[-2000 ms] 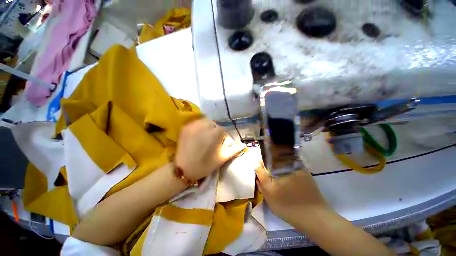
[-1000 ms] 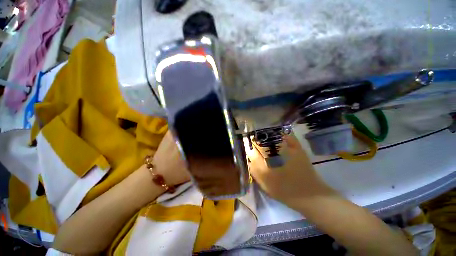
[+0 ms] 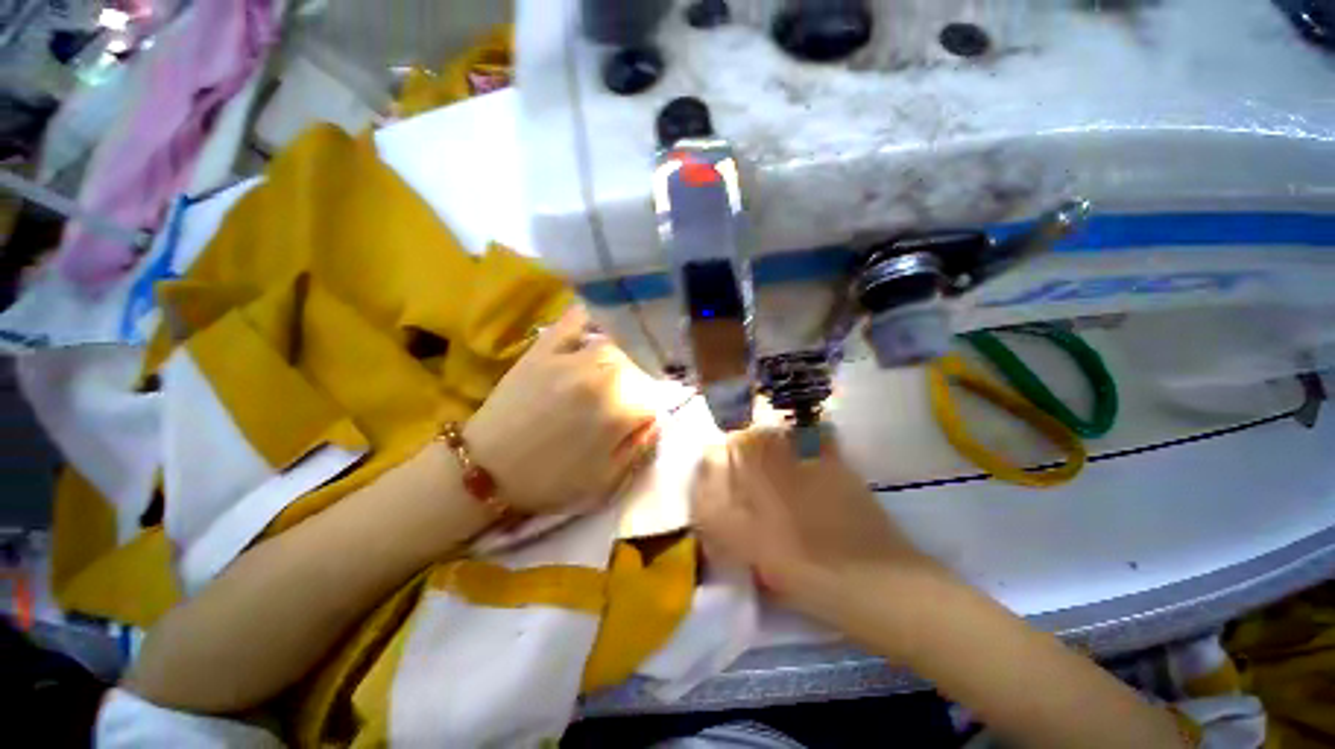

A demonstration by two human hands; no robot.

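Mustard and off-white garment panels (image 3: 352, 337) lie in soft folds on the left of the machine table and hang over its front edge. My left hand (image 3: 564, 417), with a beaded bracelet at the wrist, holds cloth just left of the needle area, fingers bent. My right hand (image 3: 776, 505) is blurred and lies on the pale cloth piece (image 3: 662, 476) right below the shiny take-up guard (image 3: 707, 278). The needle and presser foot are hidden by glare, the guard and my hands.
The white sewing machine head (image 3: 937, 132) with a blue stripe spans the upper right. The tension assembly (image 3: 903, 300) sticks out from it. Scissors with green and yellow handles (image 3: 1010, 471) lie right of my right hand. Pink cloth (image 3: 161, 132) is at upper left.
The view moved close to the machine head, then back out. My right hand, near the tension assembly in the view a second ago, now appears lower and left of it. The panels keep their folds.
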